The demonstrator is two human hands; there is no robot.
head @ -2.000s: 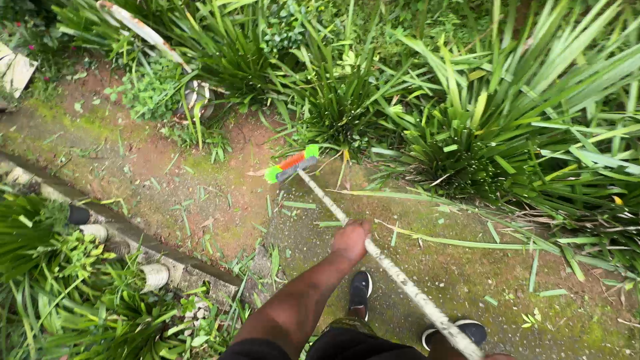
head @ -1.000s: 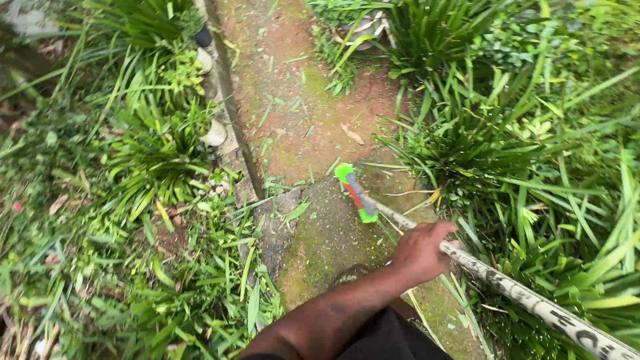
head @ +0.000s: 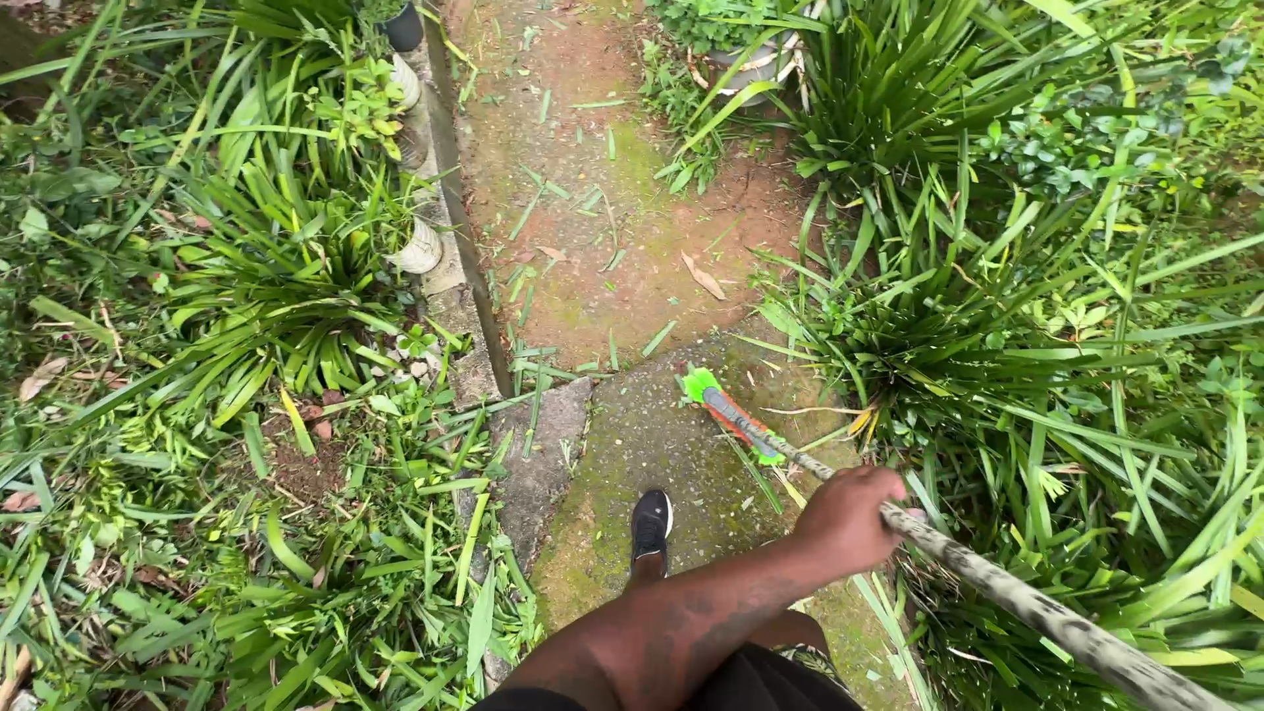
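My left hand [head: 851, 521] is closed around the speckled handle of a broom [head: 1047, 607], a short way above its head. The broom head [head: 736, 417], grey and orange with bright green bristles, lies over the mossy concrete path, ahead and to the left of the hand. Cut green leaf blades [head: 533, 415] and a dry brown leaf [head: 703, 276] are scattered along the path beyond it. The upper part of the handle runs out at the lower right corner. My right hand is out of view.
A low concrete edging [head: 459, 247] with white cylindrical pots [head: 418, 249] borders the path on the left. Dense strap-leaved plants [head: 918, 336] lean over its right side, near a potted plant [head: 755, 69]. My dark shoe [head: 652, 523] stands on the path.
The view has swung round strongly since the oldest frame. My left hand stays on the handle throughout. The right hand, barely showing at the bottom edge two seconds ago, is now out of view.
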